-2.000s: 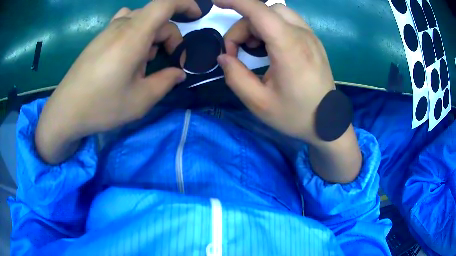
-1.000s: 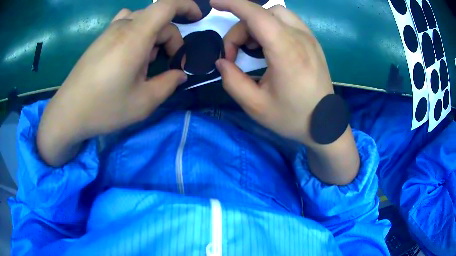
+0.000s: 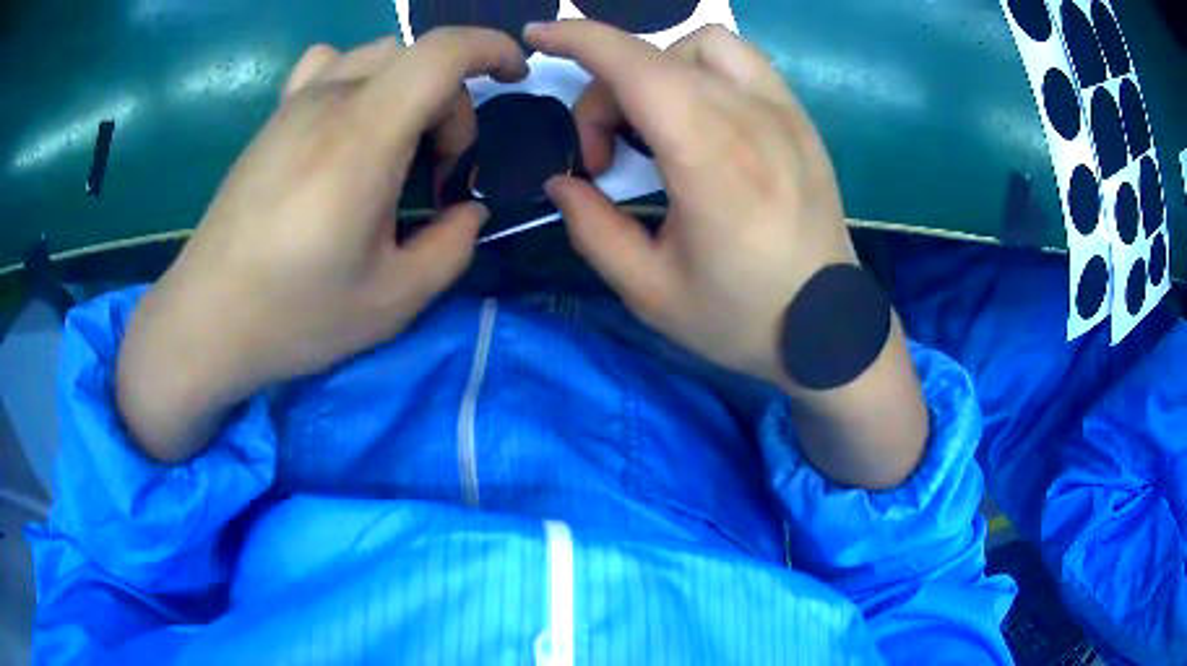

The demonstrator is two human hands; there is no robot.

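My left hand [image 3: 306, 215] and my right hand [image 3: 723, 195] face each other at the top middle. Between their fingertips they hold a round black pad [image 3: 525, 146], with thumbs at its lower edge and fingers curled round its sides. A dark edge, perhaps a ring or housing, shows at the pad's left; what lies under it is hidden. A second round black pad [image 3: 836, 327] sits on the back of my right wrist. A white backing sheet [image 3: 630, 174] with black shapes lies beneath and behind the fingers, partly covered by them.
More white backing sheets with black round pads [image 3: 1082, 199] hang over the bench edge at the far right. A short black strip [image 3: 99, 158] lies on the green bench [image 3: 247, 98] at the left. Another person's blue sleeve [image 3: 1126, 481] is at the lower right.
Both hands and the held pad have moved slightly down, and my right hand also a little left. More of the black shapes on the backing sheet shows behind the fingers.
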